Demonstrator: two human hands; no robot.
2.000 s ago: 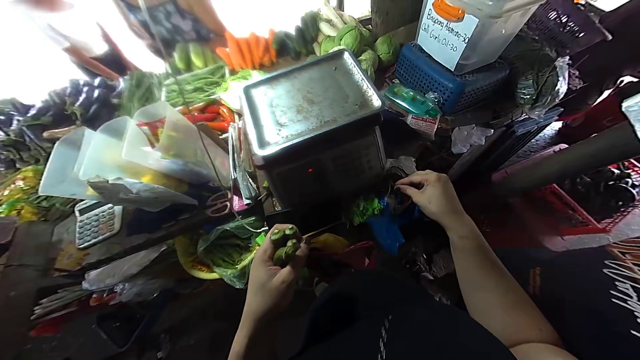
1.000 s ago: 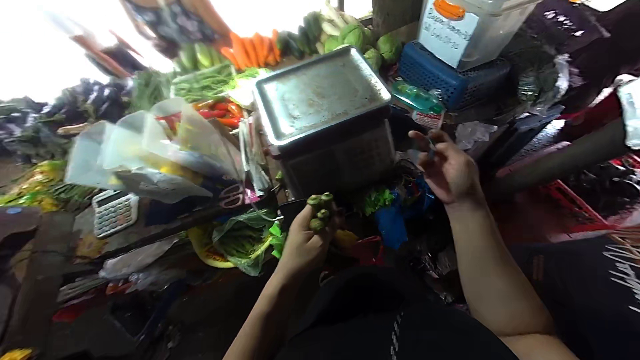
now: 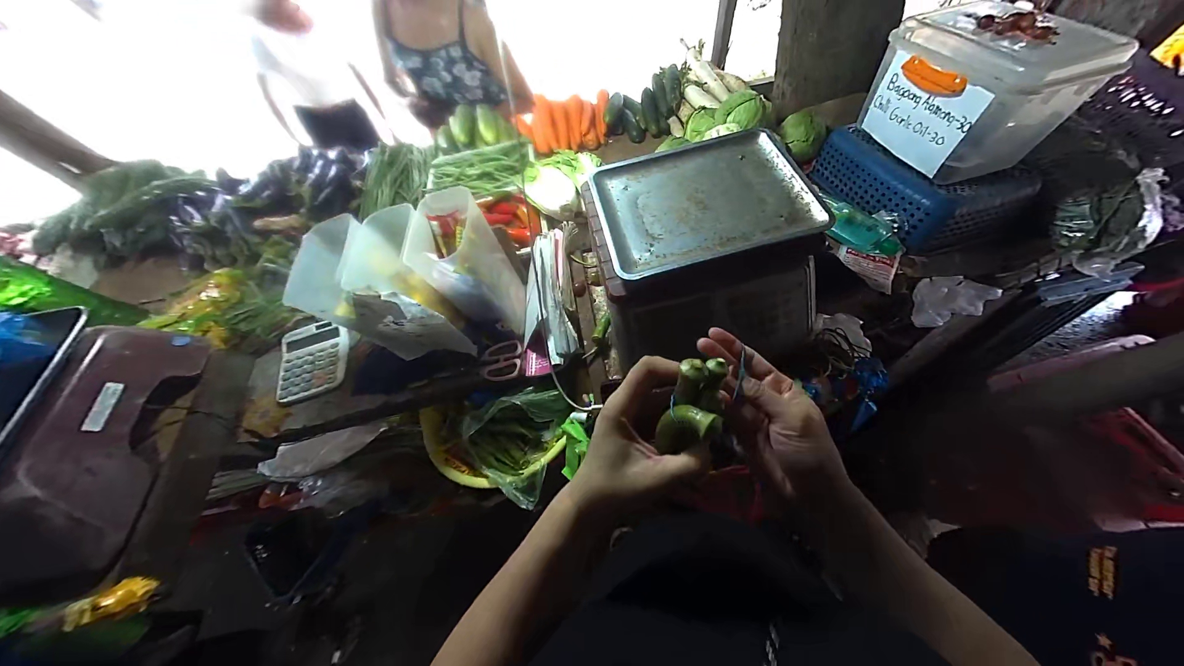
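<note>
My left hand (image 3: 638,444) is closed around a small bunch of green vegetables (image 3: 694,402), probably okra or small eggplants, with the thick stem ends pointing up. A thin blue-green rubber band (image 3: 741,372) is stretched by the fingers of my right hand (image 3: 772,416), just right of the bunch, and part of a band also shows against the stems. Both hands are close together in front of a weighing scale with a metal tray (image 3: 712,203). The lower part of the bunch is hidden by my hands.
Clear plastic holders (image 3: 398,277), a calculator (image 3: 313,361) and scissors (image 3: 500,361) lie left of the scale. A blue basket (image 3: 925,199) under a lidded plastic box (image 3: 990,92) stands right. Carrots (image 3: 564,122), eggplants (image 3: 314,180) and cabbages (image 3: 740,109) line the back. Two people stand beyond.
My right hand was apart from the left beside the scale, rose with fingers spread, and is now at the bunch with a rubber band. My left hand has kept hold of the bunch.
</note>
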